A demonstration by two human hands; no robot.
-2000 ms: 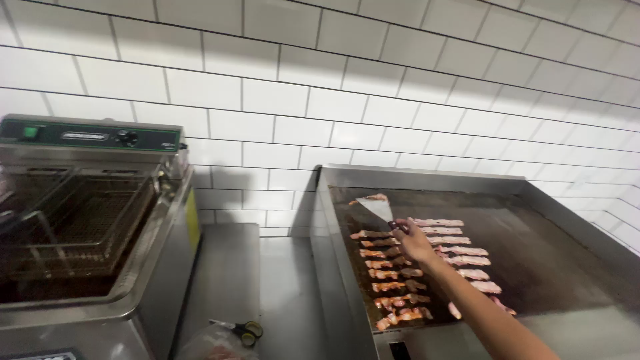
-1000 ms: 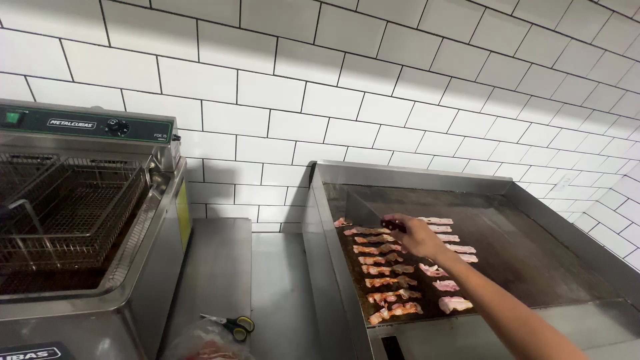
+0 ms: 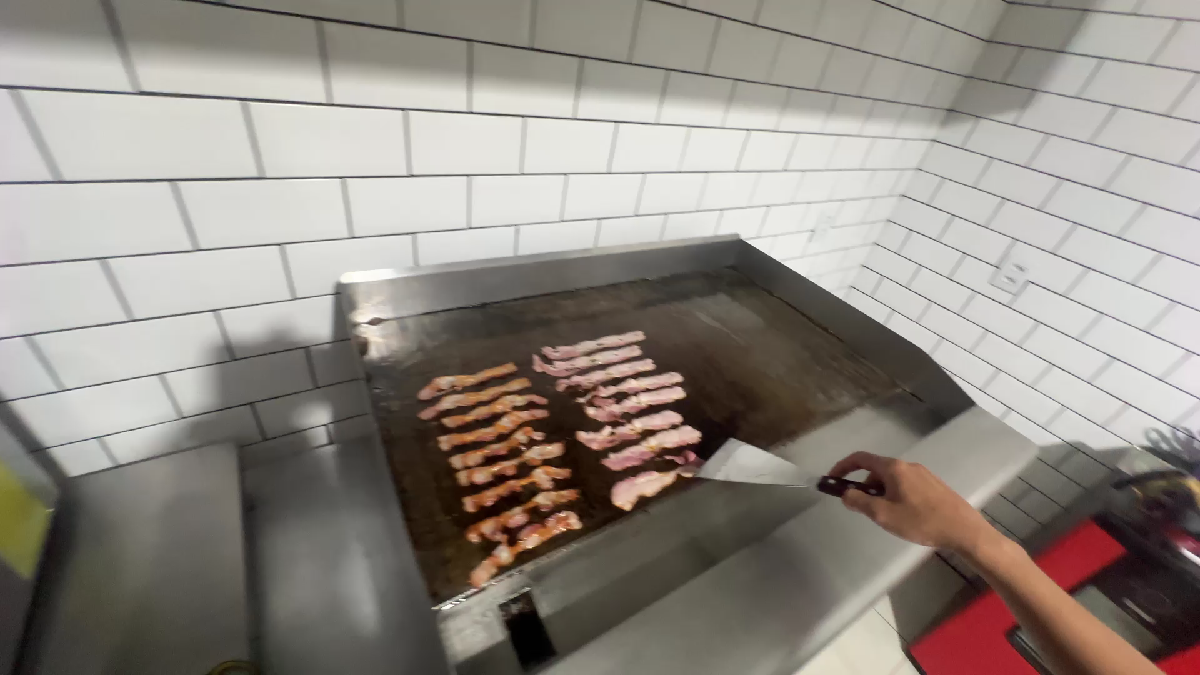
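My right hand [image 3: 905,497] grips the dark handle of a metal spatula [image 3: 750,465] over the front edge of the flat-top griddle [image 3: 750,375]. The blade tip meets the front end of the paler bacon strips [image 3: 642,487], which lie in a column at the middle of the plate. To their left runs a second column of browner, more cooked bacon strips [image 3: 506,464]. My left hand is out of view.
A raised steel splash guard [image 3: 562,272] borders the griddle at the back, against the white tiled wall [image 3: 525,197]. A steel counter [image 3: 319,553] stands at left. A dark slot [image 3: 527,628] opens in the front ledge. Something red [image 3: 1012,600] stands low at right.
My right hand, with the spatula, has moved from the back of the left bacon column to the front of the paler column. The view has swung right, leaving the fryer mostly out of frame.
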